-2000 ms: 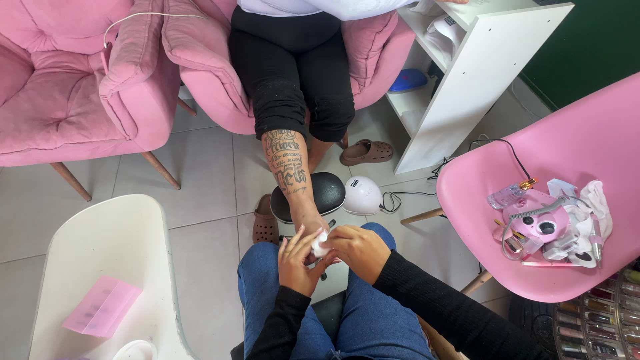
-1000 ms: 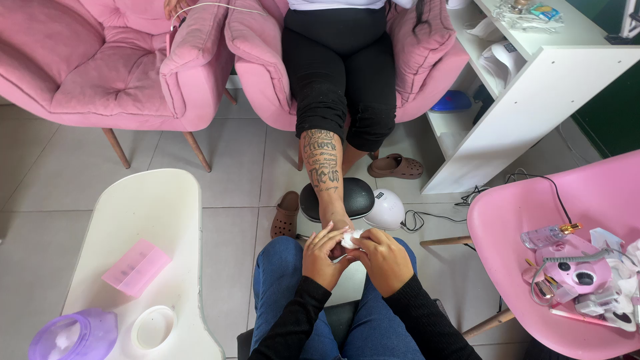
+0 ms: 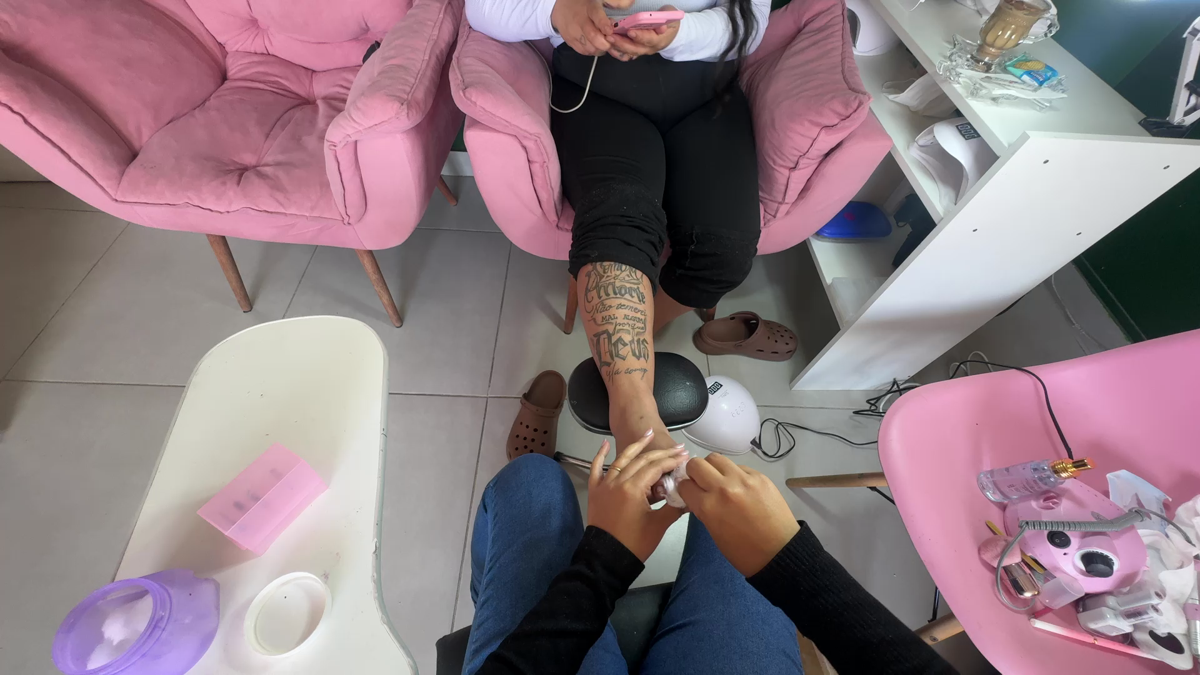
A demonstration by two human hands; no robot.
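My left hand (image 3: 634, 491) holds the front of another person's bare foot (image 3: 644, 424), fingers spread over its top. In my right hand (image 3: 739, 509) is a white cotton pad (image 3: 677, 480), pinched against the toes, which are mostly hidden. The foot's heel end lies by a black padded footrest (image 3: 683, 392); its lower leg (image 3: 619, 328) bears tattooed lettering. The seated person holds a pink phone (image 3: 647, 21) with a cable.
On the left, a white table (image 3: 347, 412) bears a pink box (image 3: 262, 499), a purple jar (image 3: 187, 614) with cotton and a round white lid (image 3: 288, 614). A pink chair (image 3: 923, 441) at right holds a pink nail drill machine (image 3: 1078, 539) and a spray bottle (image 3: 1022, 480). Brown clogs (image 3: 536, 417) and a white lamp (image 3: 727, 415) are on the floor.
The view has shifted, bringing the seated person's phone and the purple jar into sight. Both of my hands stay at the foot with the cotton.
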